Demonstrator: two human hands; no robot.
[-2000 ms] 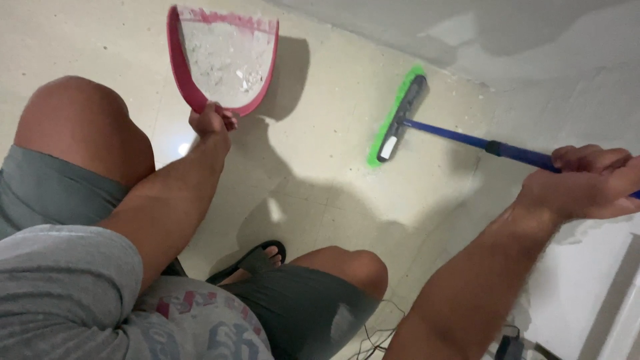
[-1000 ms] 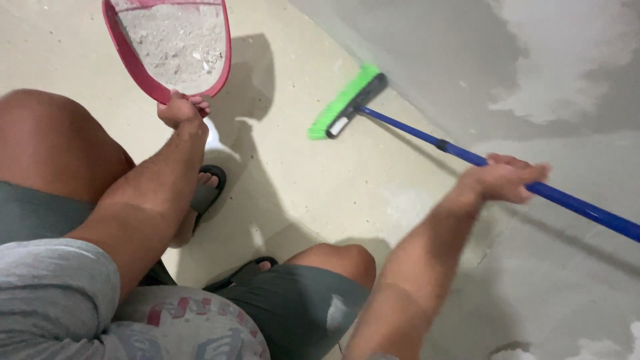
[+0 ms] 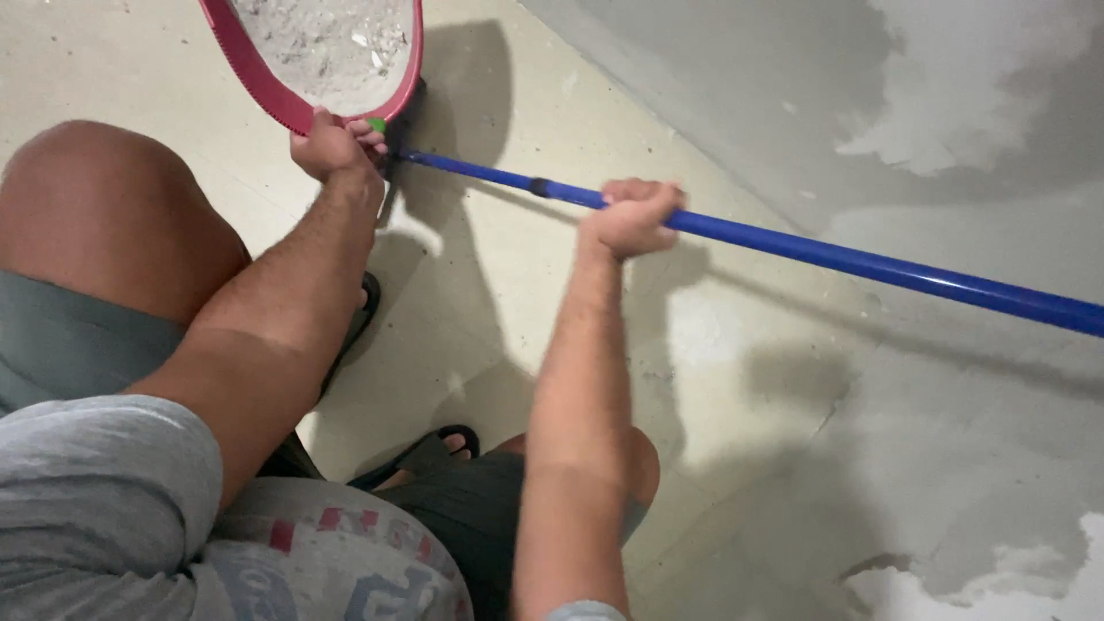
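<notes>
My left hand (image 3: pixel 336 148) grips the near end of a red plastic dustpan (image 3: pixel 259 82) at the upper left. Pale grey dust and debris (image 3: pixel 336 52) with small white chips lies in the pan. My right hand (image 3: pixel 636 216) is closed around the blue pole (image 3: pixel 802 250) of a push broom, right of the dustpan. The pole slants from the right edge down to the broom head (image 3: pixel 392 168), which is mostly hidden behind my left hand and wrist. Only a bit of its green bristles (image 3: pixel 377 125) shows, beside the fingers.
Pale tiled floor (image 3: pixel 552 293) with scattered specks lies around my feet, which wear dark sandals (image 3: pixel 461 440). A grey wall (image 3: pixel 742 95) with patchy white plaster runs along the right. My bare knees (image 3: pixel 112 216) are bent at the left and lower middle.
The broom head has moved from the floor by the wall to beside my left hand at the dustpan. My right hand has moved left with the pole. My left hand has kept hold of the dustpan.
</notes>
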